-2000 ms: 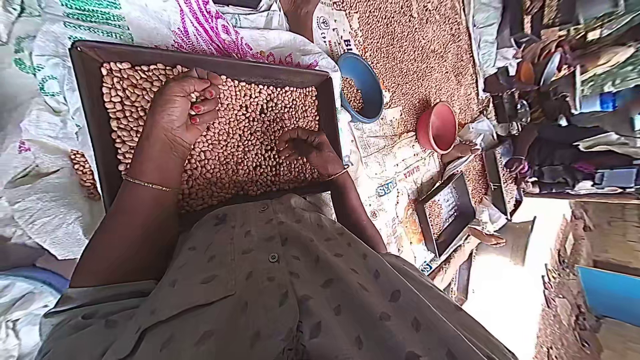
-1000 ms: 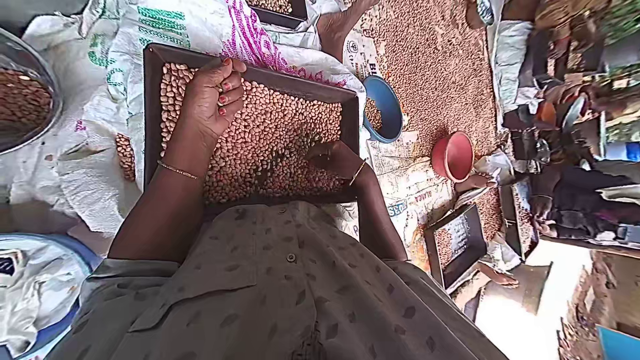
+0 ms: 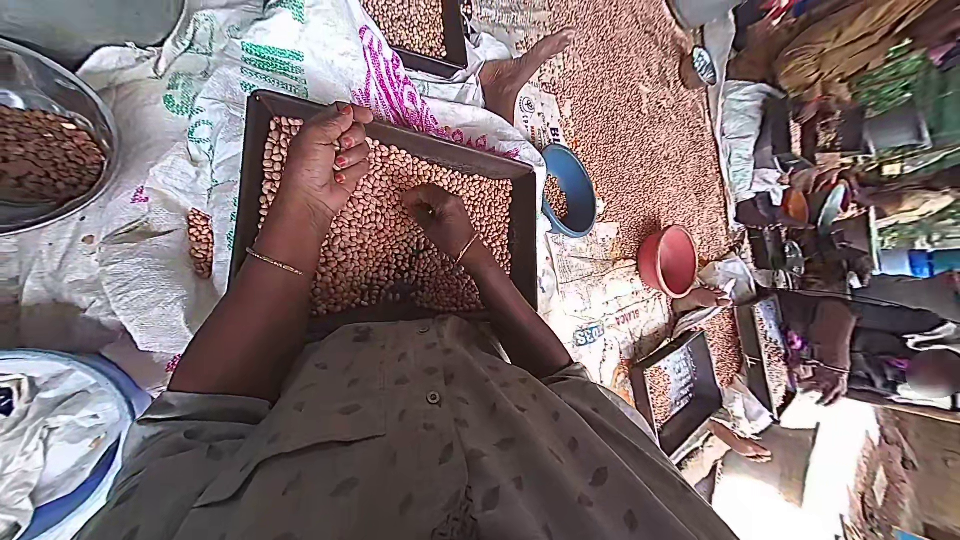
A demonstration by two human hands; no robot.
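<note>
A dark rectangular tray (image 3: 528,247) of shelled peanuts (image 3: 397,176) lies against my lap. Over its upper left part is my left hand (image 3: 330,159), fingers curled into the palm and thumb near the tray's far rim; whatever the palm may hold is hidden. My right hand (image 3: 441,217) is low over the peanuts near the tray's middle, its fingers bunched. Its fingertips are dark and blurred, so a hold on any peanut cannot be made out. Below that hand, a darker patch shows among the peanuts near the tray's near side.
White printed sacks (image 3: 142,270) surround the tray. A metal basin (image 3: 105,172) of brown kernels is at left, above a blue tub (image 3: 124,390). At right are a blue bowl (image 3: 570,191), a red bowl (image 3: 667,261), spread peanuts (image 3: 630,112), other trays (image 3: 712,405) and people's feet and hands.
My right hand has moved from the tray's right side toward its middle. My left hand has shifted a little toward the tray's left side. The view has shifted, bringing the metal basin into sight.
</note>
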